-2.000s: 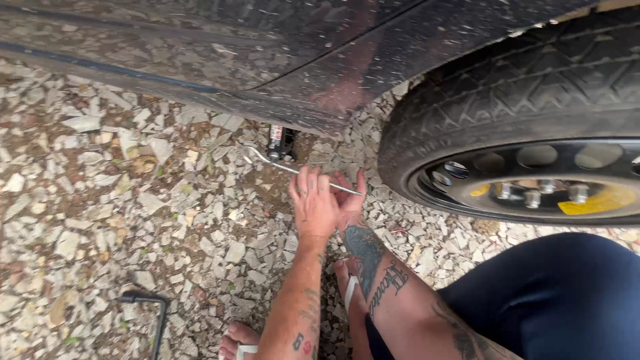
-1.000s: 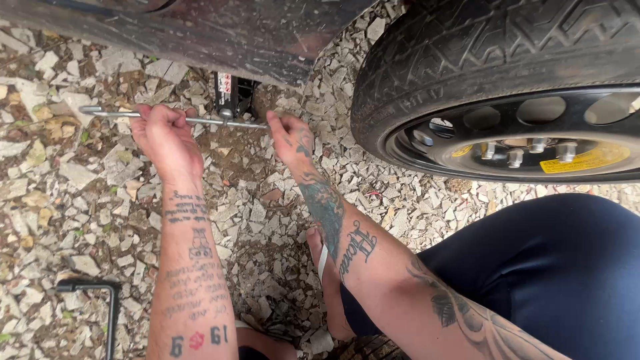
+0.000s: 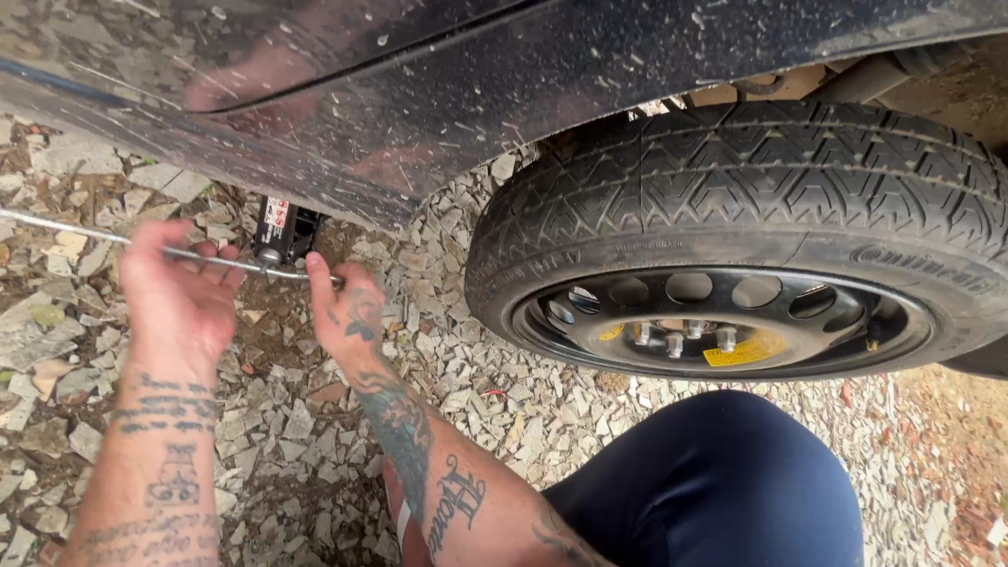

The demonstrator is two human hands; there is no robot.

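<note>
A thin metal crank rod [image 3: 87,230] runs from the left edge to the front of a black car jack [image 3: 285,228] under the car's sill. Around the rod, left of the jack, is my left hand [image 3: 179,291], palm up with its fingers loosely curled. My right hand [image 3: 346,303] grips the rod's end just right of the jack, thumb up. The jack's upper part is hidden by the dark car body [image 3: 441,102]. To the right stands a Continental tyre [image 3: 732,181] on a black steel wheel rim [image 3: 543,315], with several silver wheel bolts [image 3: 694,329] at its hub.
Loose broken stone [image 3: 472,425] covers the ground. The car's lower edge hangs low over both hands. My bent knee [image 3: 732,472] in dark blue cloth is below the wheel, and part of a foot shows beside my right forearm.
My hands were together on the rod two seconds ago and are now apart, one on each side of the jack's front. The L-shaped black wrench on the stones has left the view.
</note>
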